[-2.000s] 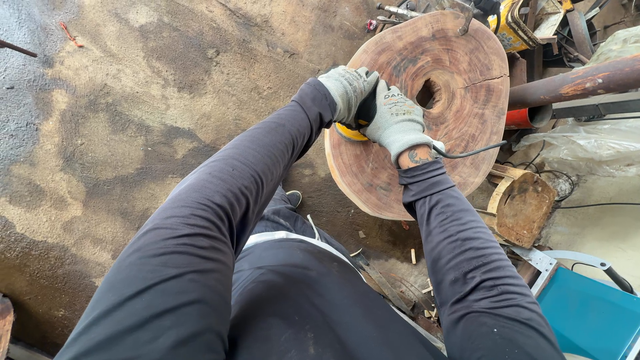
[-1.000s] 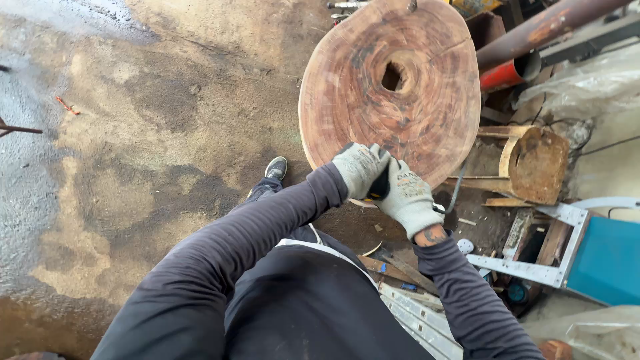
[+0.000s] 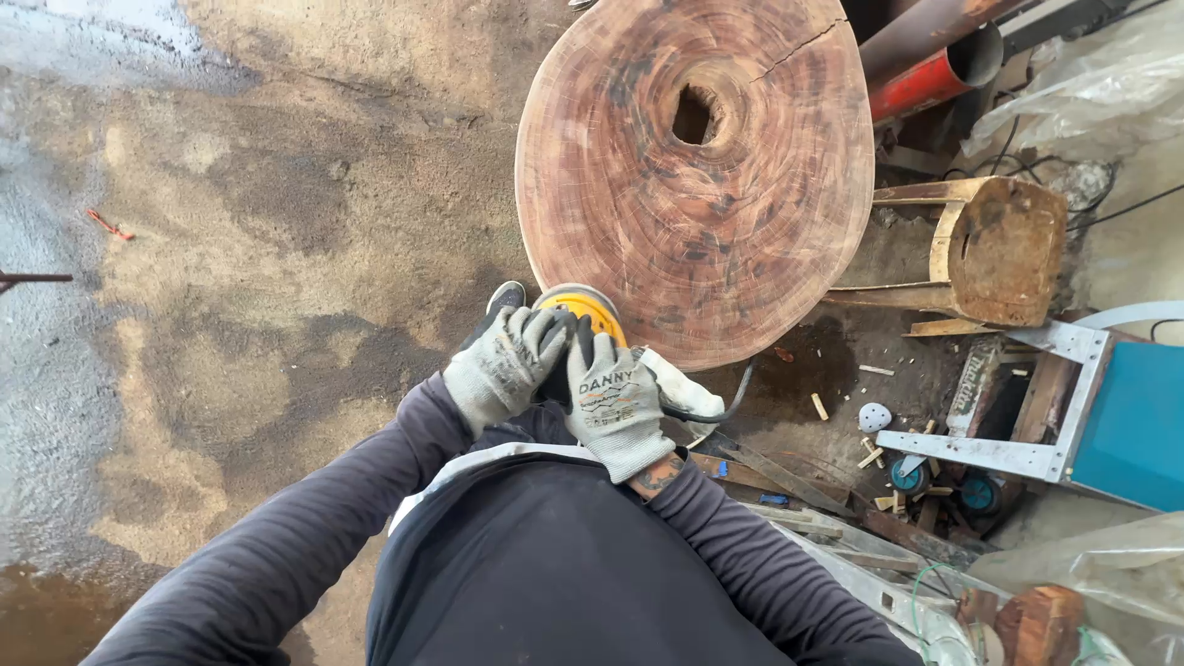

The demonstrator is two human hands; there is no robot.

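A yellow and black power sander lies at the near left edge of a large round wood slab, which has a dark hole and a crack. My left hand, in a grey work glove, grips the sander's black body from the left. From the right, my right hand, in a matching glove, closes on the same body. Both hands hide most of the tool's body. A pale dust bag and a dark cord come out beside my right hand.
Right of the slab lie a wooden stool, a red pipe and a blue panel on a metal frame. Wood scraps and an aluminium ladder are at lower right. My shoe stands beside the slab.
The hands and sander have moved from the slab's left part to its near edge, then left along it. More of the slab's face shows. The view has shifted.
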